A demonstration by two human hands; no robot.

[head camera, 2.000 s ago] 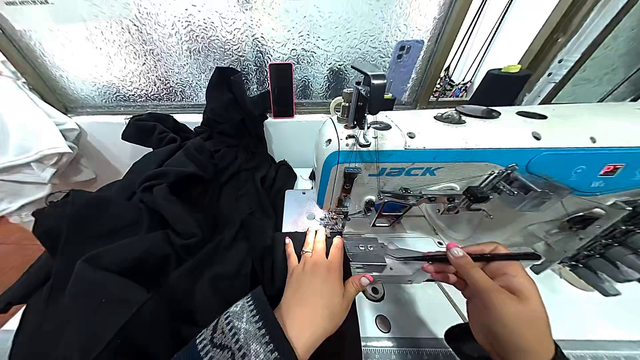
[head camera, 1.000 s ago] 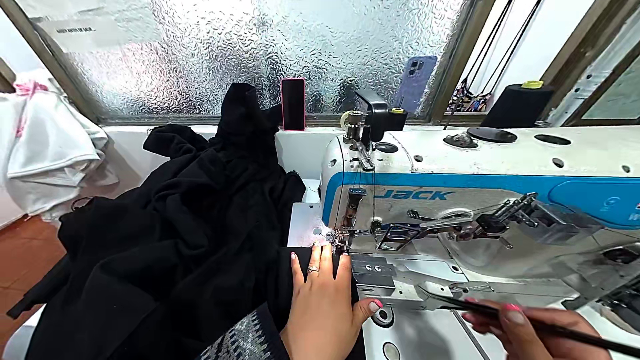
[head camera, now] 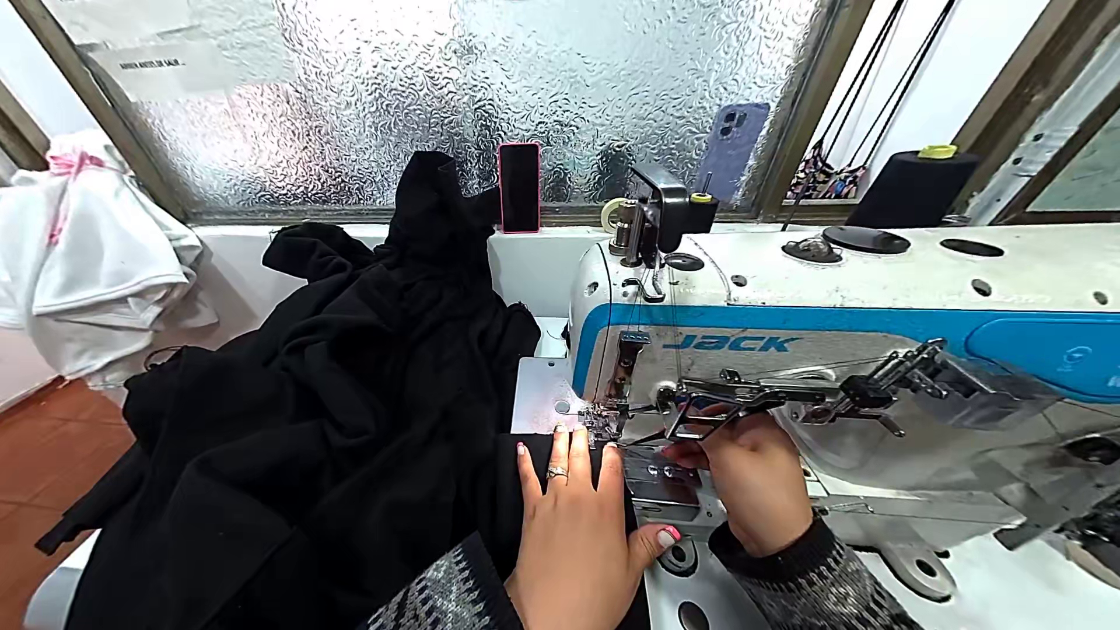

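Note:
Black fabric lies in a large heap left of a white and blue Jack sewing machine. My left hand presses flat on the fabric's edge with fingers spread, its fingertips just in front of the presser foot and needle area. Close to the needle, my right hand reaches in behind the metal thread guide arm. Its fingertips are partly hidden by that arm, so what they hold cannot be made out. A metal plate sits between the two hands.
A phone in a pink case stands on the ledge by the textured window. Another phone leans at the window's right. White garments hang at the left. A black thread cone stands behind the machine.
My right hand has moved left and inward to the needle area; the dark slim tool it held earlier is no longer plainly seen. My left hand stays on the fabric.

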